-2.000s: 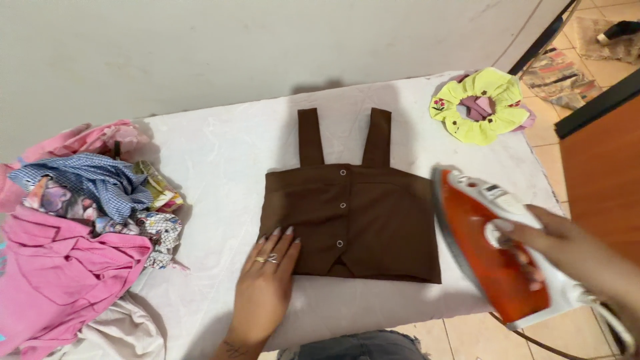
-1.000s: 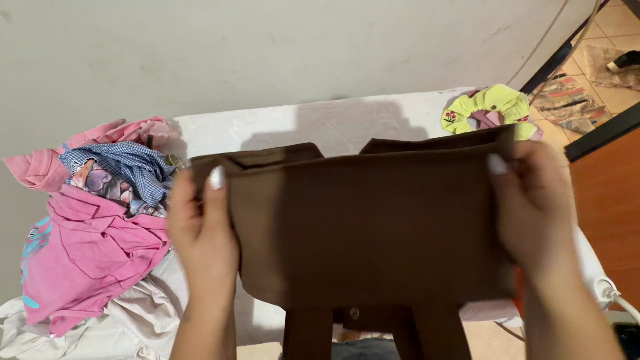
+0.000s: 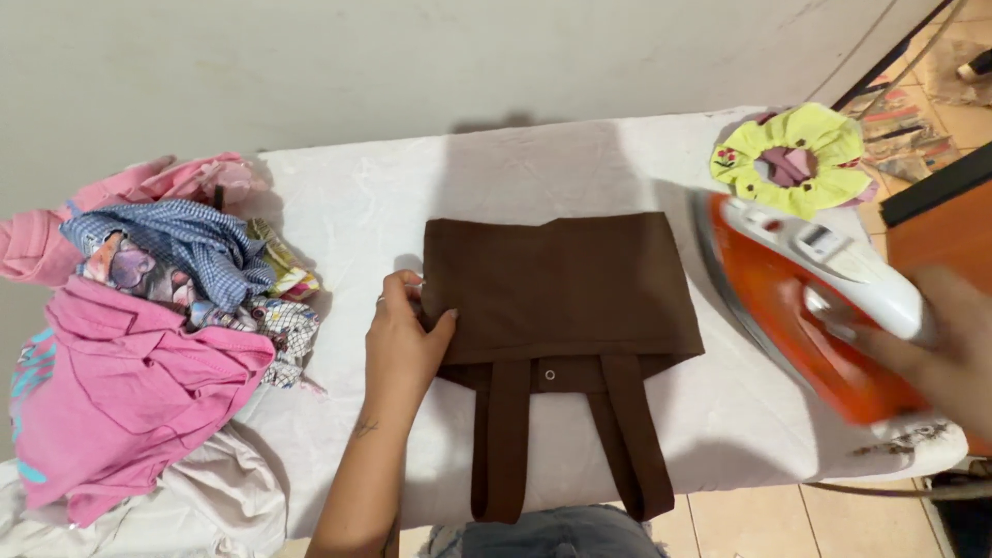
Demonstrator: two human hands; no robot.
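Observation:
A brown strapped top point(image 3: 562, 287) lies back side up on the white cloth-covered ironing board point(image 3: 356, 209), its straps pointing toward my body and one snap showing between them. My left hand point(image 3: 407, 325) pinches the top's left edge, thumb above the fabric and the other fingers partly hidden at the edge. On the right, my right hand point(image 3: 930, 341) grips an orange and white clothes iron point(image 3: 814, 310), which is slightly blurred. The iron is tilted, its soleplate edge facing the top without touching it.
A pile of clothes, with a pink garment point(image 3: 139, 387) and a blue checked cloth point(image 3: 178, 240), covers the board's left end. A yellow scrunchie point(image 3: 829, 147) lies at the back right. The wall point(image 3: 387, 70) runs along the far edge, and a cord point(image 3: 876, 490) passes at lower right.
The top has been turned over and round, its straps now toward me instead of the wall. Both hands held it raised a second ago; now it lies flat and my right hand has the iron again.

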